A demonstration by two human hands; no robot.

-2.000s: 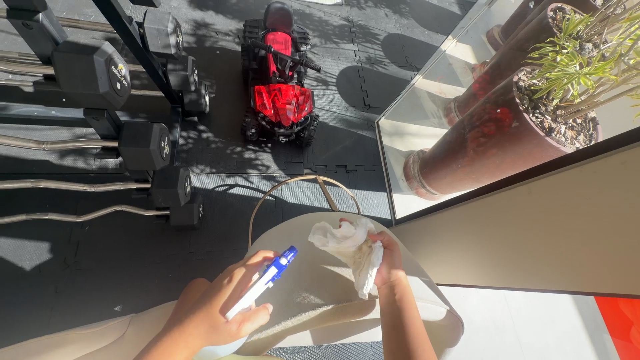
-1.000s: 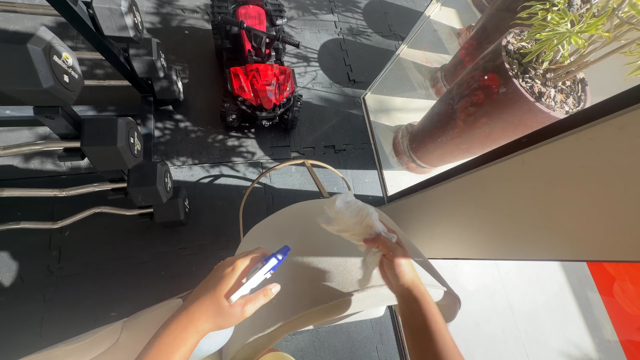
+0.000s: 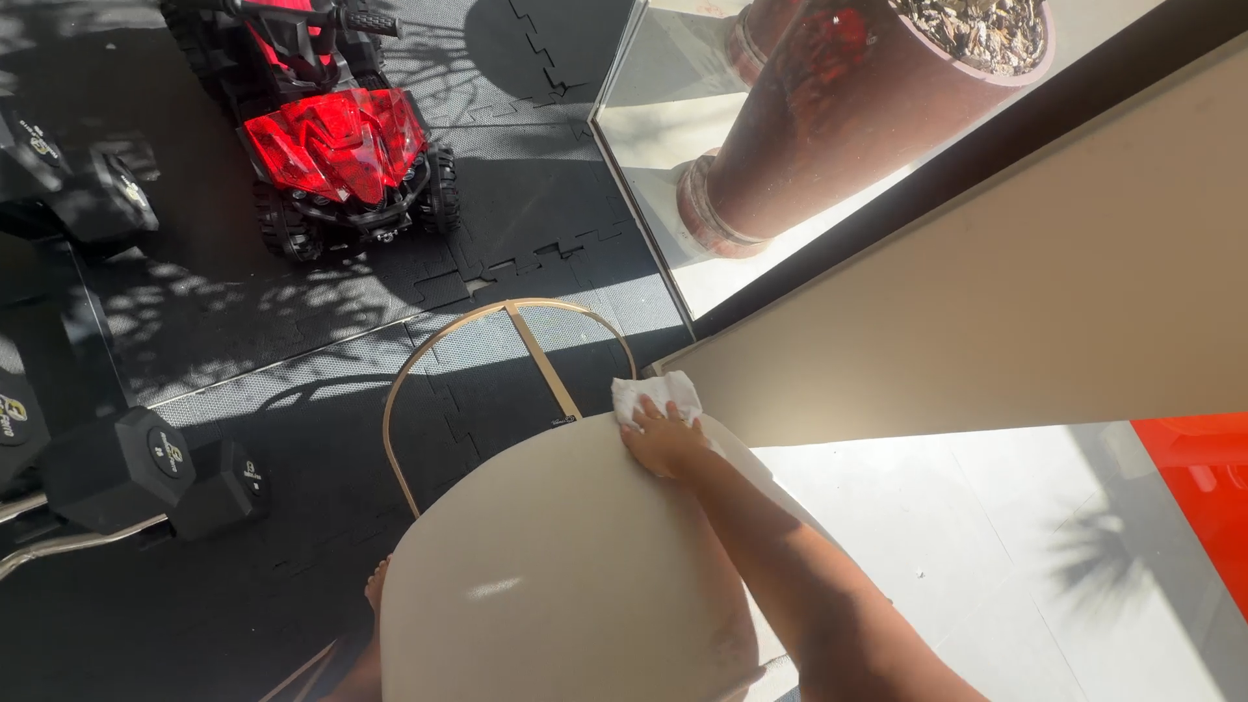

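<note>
My right hand (image 3: 666, 441) presses a white cloth (image 3: 657, 394) against the far right edge of a smooth beige chair (image 3: 546, 546). Its fingers are spread over the cloth, which hangs a little past the edge. A bright streak shows on the chair's surface, nearer to me. My left hand (image 3: 376, 583) is at the chair's left edge, mostly hidden, with only some fingers and part of the arm showing; what it holds cannot be seen. Beyond the chair a curved gold metal frame (image 3: 534, 353) stands out over the floor.
A red and black toy quad bike (image 3: 336, 146) stands on black interlocking floor mats (image 3: 546, 205). Black dumbbells (image 3: 122, 458) and bars are at the left. A glass pane with large reddish-brown planters (image 3: 829, 117) behind it and a beige panel (image 3: 975, 283) bound the right side.
My right hand has gone from holding the crumpled cloth to pressing it on the chair's far edge. My left hand has moved to the left edge; the blue and white spray bottle is out of sight. The view has shifted.
</note>
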